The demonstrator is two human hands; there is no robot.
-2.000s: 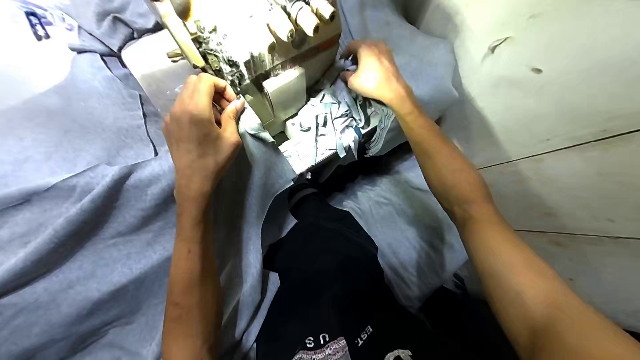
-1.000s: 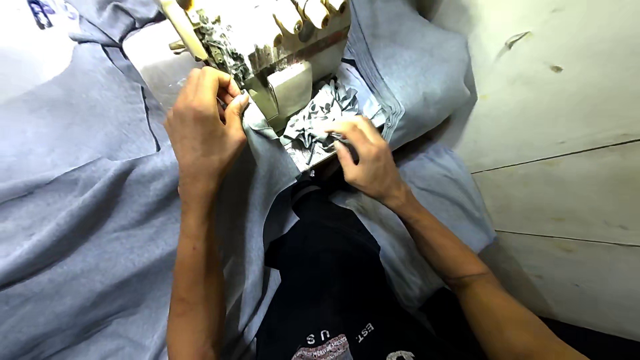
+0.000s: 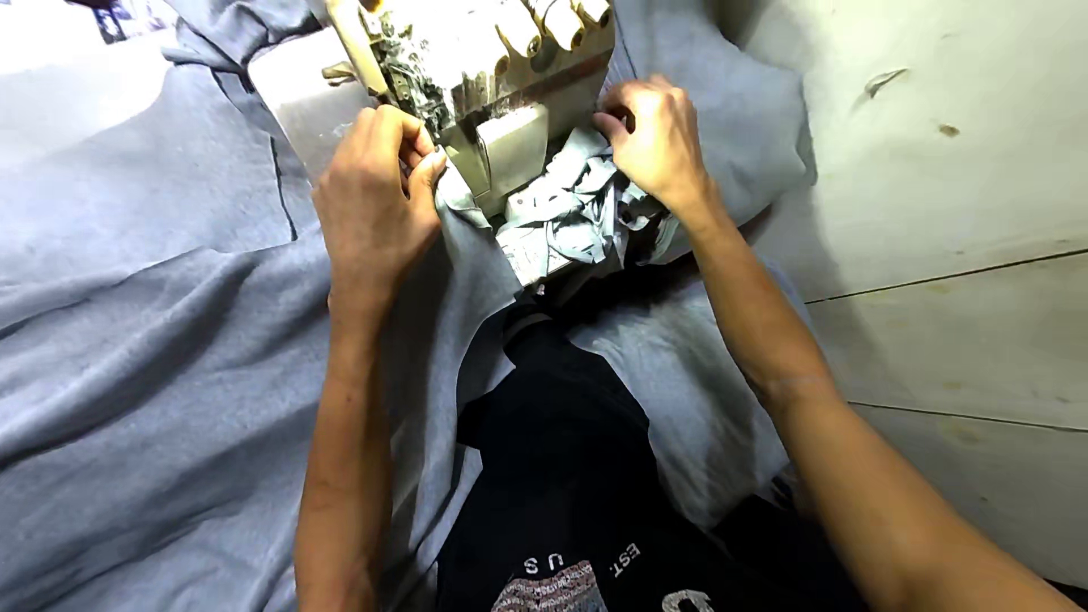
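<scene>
An overlock sewing machine (image 3: 518, 144) stands at the top centre under bright light. My left hand (image 3: 378, 191) pinches the edge of a grey-blue fabric (image 3: 480, 255) just left of the machine's front. The same kind of cloth spreads widely to the left. My right hand (image 3: 650, 140) is at the machine's right side, its thumb and forefinger at the near edge of the grey-blue cloth there; whether they grip it is hard to tell. Between my hands, below the machine, lies a heap of narrow fabric trimmings (image 3: 578, 208).
Pale boards (image 3: 952, 340) with dark seams lie on the right. More cloth (image 3: 680, 391) hangs below the machine, beside my black clothing (image 3: 561, 442). A pale machine plate (image 3: 306, 93) is left of the sewing head.
My right hand has moved up and right, from over the trimmings to the cloth at the machine's right side. My left hand stays in nearly the same place, pinching the cloth edge.
</scene>
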